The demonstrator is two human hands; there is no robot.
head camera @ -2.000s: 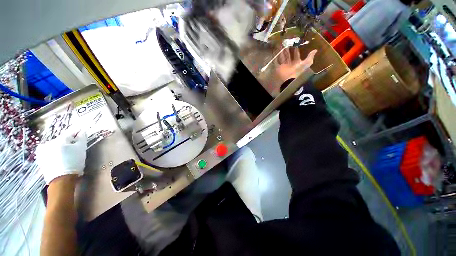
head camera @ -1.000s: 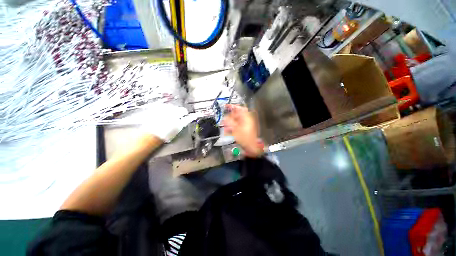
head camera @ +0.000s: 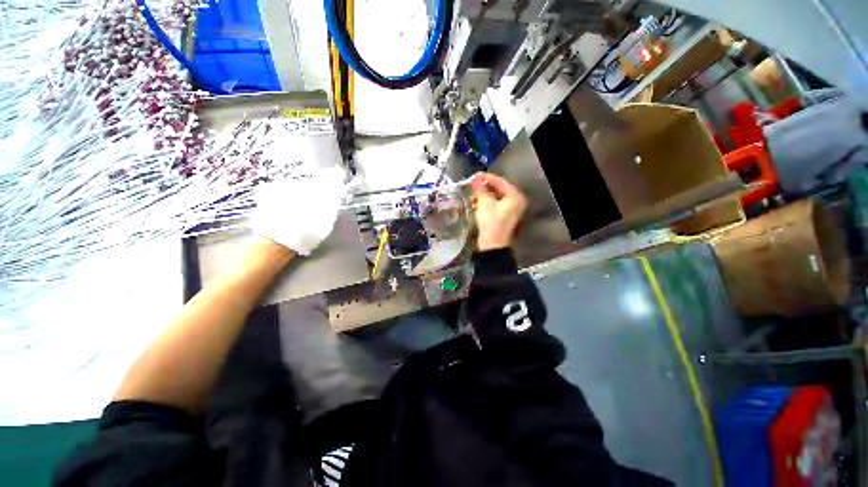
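My left hand (head camera: 303,209), in a white glove, is over the loading tray (head camera: 262,107), its fingers closed at one end of a thin white cable (head camera: 400,193). The cable runs across the rotary table (head camera: 445,255) to my bare right hand (head camera: 499,211), whose thumb and fingertips pinch it at the table's right side. The black square block (head camera: 409,236) stands in front, below the cable. The fixture on the rotary table is partly hidden and blurred. The cable ends inside my hands are hidden.
A pile of white cables with dark red tips (head camera: 124,105) spreads at the left. Blue hoses (head camera: 395,81) loop above the rotary table. The green button (head camera: 449,283) is at the front edge. A metal plate (head camera: 609,157) and open carton (head camera: 680,143) are at the right.
My right hand has moved from the carton back to the rotary table and now pinches a cable. My left hand remains near the tray. The view has shifted left.
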